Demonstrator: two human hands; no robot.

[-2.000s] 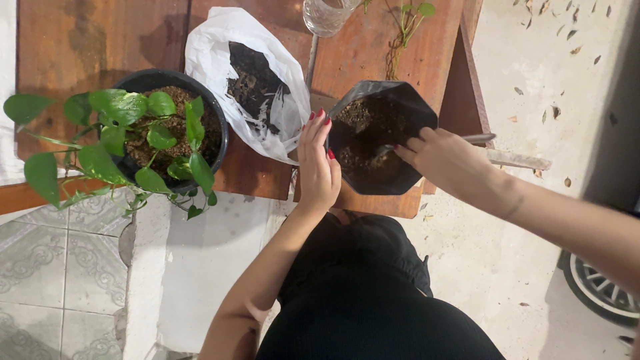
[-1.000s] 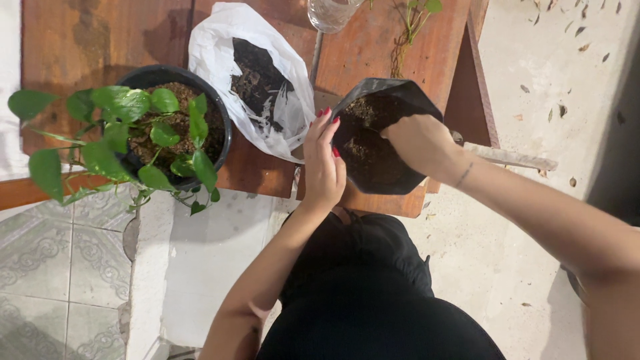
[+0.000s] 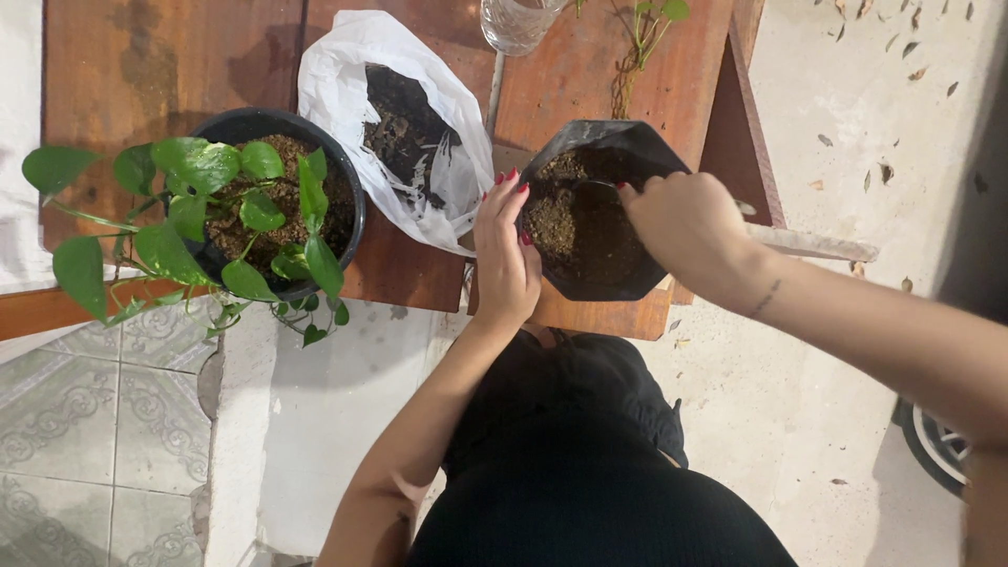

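My left hand [image 3: 508, 248] lies flat against the left wall of a black octagonal plant pot [image 3: 602, 288], steadying it with fingers fairly straight. Inside the pot is dark soil [image 3: 606, 236] with a lighter, grainy patch at the left. My right hand [image 3: 689, 224] is closed over the pot's right rim on what looks like a metal spoon [image 3: 600, 184]; its curved end touches the soil, and the fist hides its middle. Just left of my left hand, a white plastic bag [image 3: 339, 87] stands open with dark soil in it.
A black round pot [image 3: 357, 228] with a leafy pothos [image 3: 193, 165] stands at the left of the wooden table [image 3: 394, 276]. A clear glass [image 3: 520, 27] and a rooted cutting [image 3: 626, 83] lie beyond the octagonal pot. A tyre [image 3: 929, 449] shows at far right.
My right hand has moved within the pot's right side, from deeper inside a second ago to over the rim now. The grainy patch at the left looks larger. My left hand stays at the pot's wall.
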